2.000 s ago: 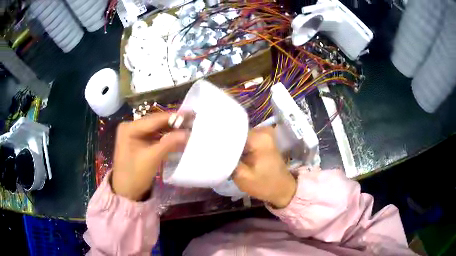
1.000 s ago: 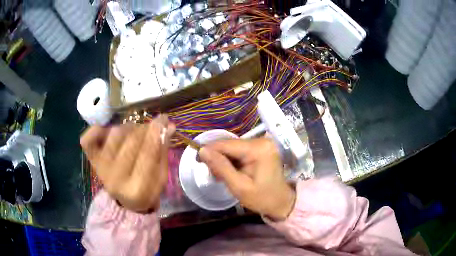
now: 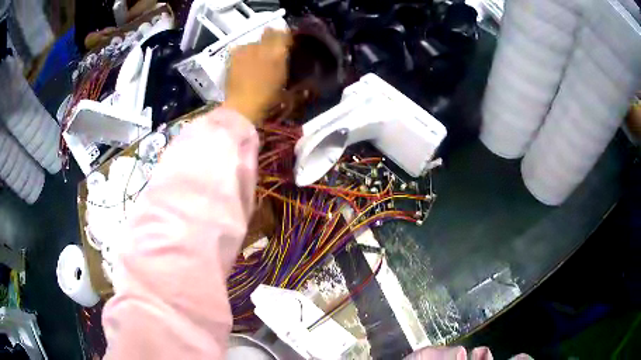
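My left hand (image 3: 259, 74) reaches to the far side of the bench, blurred, between a white bracket arm (image 3: 211, 74) and a dark round shell (image 3: 316, 60). Whether it holds anything cannot be told. My right hand is out of the picture; a little pink sleeve shows at the bottom edge. The rim of a white cup shell (image 3: 246, 346) is cut off at the bottom. Another white bracket (image 3: 302, 320) lies beside it. The wire harness bundle (image 3: 299, 235) runs beside my left sleeve, which hides much of the parts carton (image 3: 97, 271).
A bracket arm with a round end (image 3: 400, 126) lies on the wires. Black shells (image 3: 415, 53) are heaped at the back. Stacked white shells (image 3: 534, 77) stand at the right. A white cup (image 3: 74, 274) is left of the carton. Further brackets (image 3: 105, 130) lie at upper left.
The view has shifted towards the back right. My left hand has gone from near the cup to the far side. My right hand has left the wire and cup and gone out of view.
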